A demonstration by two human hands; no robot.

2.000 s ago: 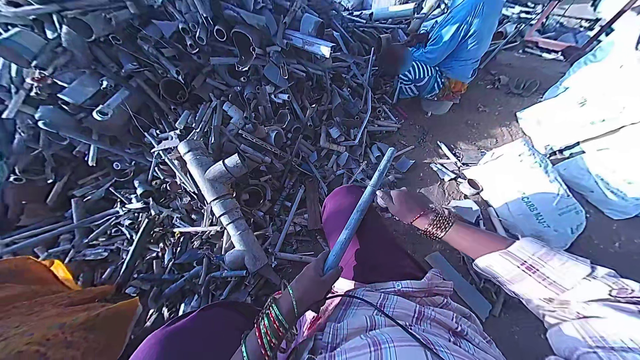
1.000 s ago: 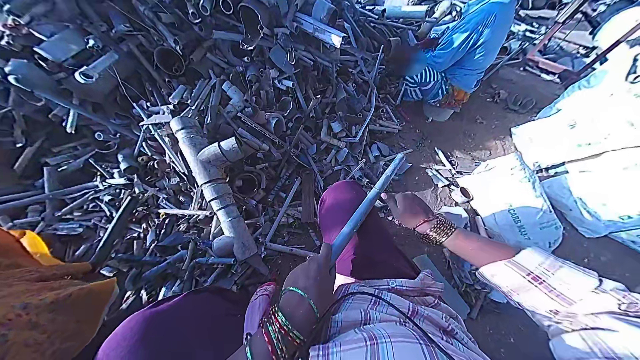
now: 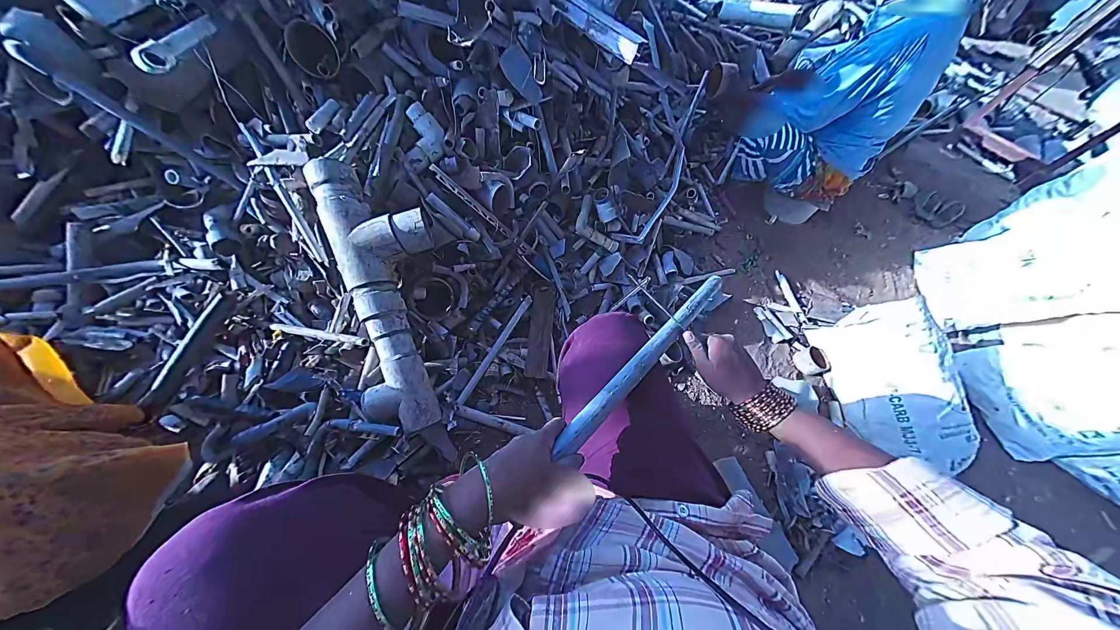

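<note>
My left hand (image 3: 544, 477), with bangles at its wrist, is closed around the lower end of a long grey-blue plastic pipe (image 3: 634, 372). The pipe slants up to the right over my knee. Close to its upper end is my right hand (image 3: 724, 366), fingers curled; something thin and dark seems to reach from it across the pipe, too unclear to name. Left of the pipe, a thick grey pipe with a tee branch (image 3: 381, 297) lies on a heap of scrap pipes (image 3: 490, 219).
White woven sacks (image 3: 892, 385) lie at the right, some bearing print. A person in blue clothing (image 3: 875, 79) sits by the heap at the upper right. Orange cloth (image 3: 79, 499) shows at the left edge. Small scraps (image 3: 792, 499) lie on the ground beside my right forearm.
</note>
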